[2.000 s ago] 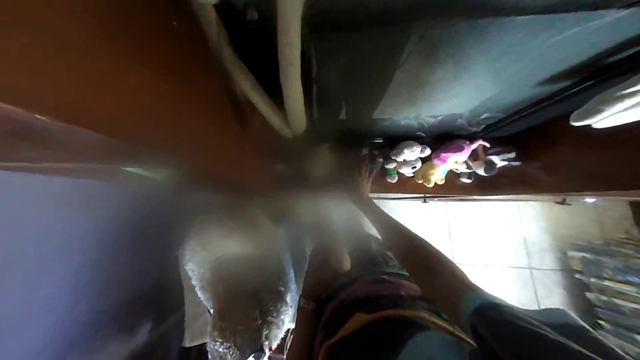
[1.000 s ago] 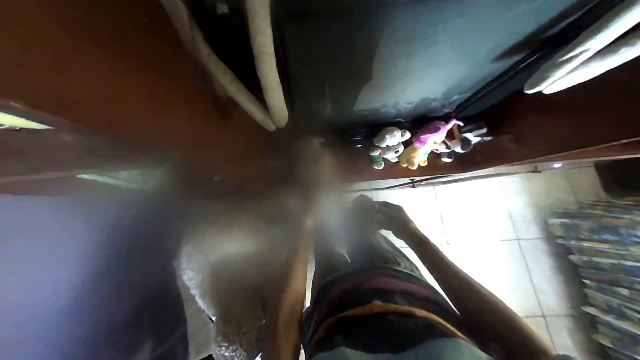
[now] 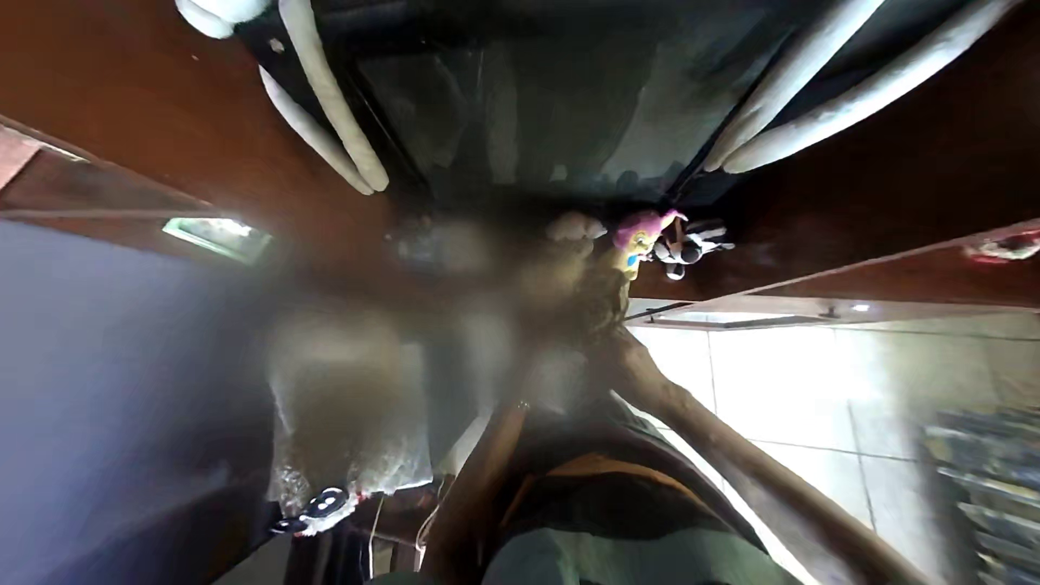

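A blurred smear covers the centre of the head view. My right hand [image 3: 630,366] is at the shelf's front edge, its fingers lost in the smear beside a golden-brown object [image 3: 605,296] too blurred to name; whether it is held cannot be told. My left forearm [image 3: 496,455] rises from below with a thin bracelet at the wrist, and my left hand is hidden in the blur. Just past my right hand, small figurines stand on the dark wooden shelf: a pink and yellow one [image 3: 638,236], a grey and white one [image 3: 686,250] and a pale one [image 3: 575,227].
Behind the figurines is a dark glossy screen [image 3: 520,106]. Long pale stuffed limbs hang at its left [image 3: 333,106] and right [image 3: 812,89]. A plastic-covered item [image 3: 357,439] lies lower left. Pale floor tiles [image 3: 780,382] and a striped mat [image 3: 991,487] are at right.
The view has shifted, showing more of the screen and the hanging limbs. My right hand has moved up toward the figurines on the shelf.
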